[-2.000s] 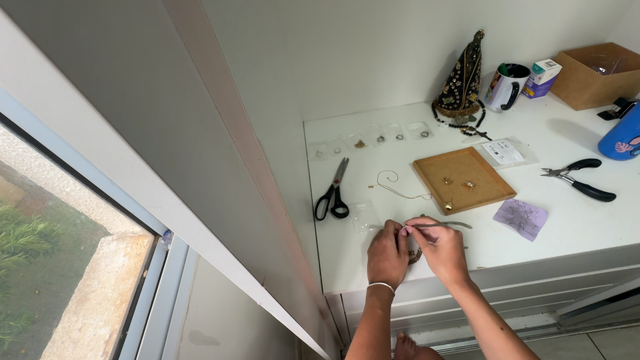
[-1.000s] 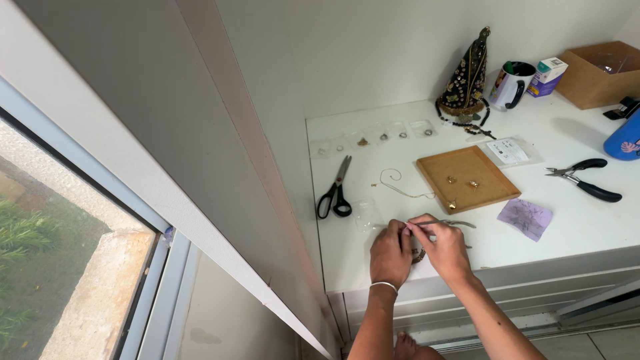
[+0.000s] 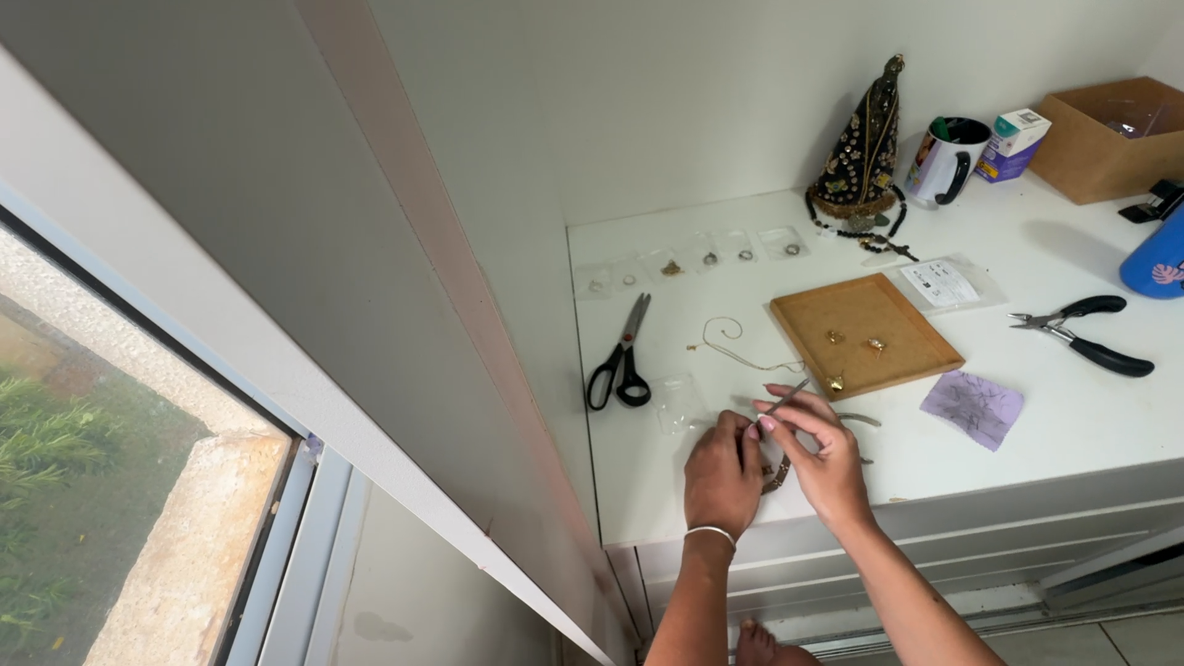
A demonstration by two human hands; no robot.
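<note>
My left hand [image 3: 726,470], with a pale bracelet at the wrist, is closed on something small that its fingers hide. My right hand [image 3: 819,453] holds a thin grey metal tool [image 3: 789,394] between its fingers, slanting up to the right, its lower end at the left fingertips. A copper-brown link bracelet [image 3: 779,476] shows between the hands. Just above, a thin chain necklace [image 3: 731,353] lies on the white tabletop. Beside it, a shallow brown tray [image 3: 942,356] bears gold-coloured jewelry pieces [image 3: 875,346]. Right of my right hand, part of a curved grey metal tool [image 3: 860,419] is visible.
Black-handled scissors [image 3: 627,356] lie left, near small clear bags [image 3: 671,265] of jewelry. Right are pliers [image 3: 1078,335], a purple cloth [image 3: 973,407] and a blue bottle [image 3: 1156,254]. Behind stand a robed figurine [image 3: 860,153], a mug [image 3: 947,162], a small carton [image 3: 1013,145] and a cardboard box [image 3: 1101,153].
The thin tool in my right hand has swung from nearly level to a steeper slant. My right hand's fingers are more spread. Both hands remain together at the same part of the tabletop.
</note>
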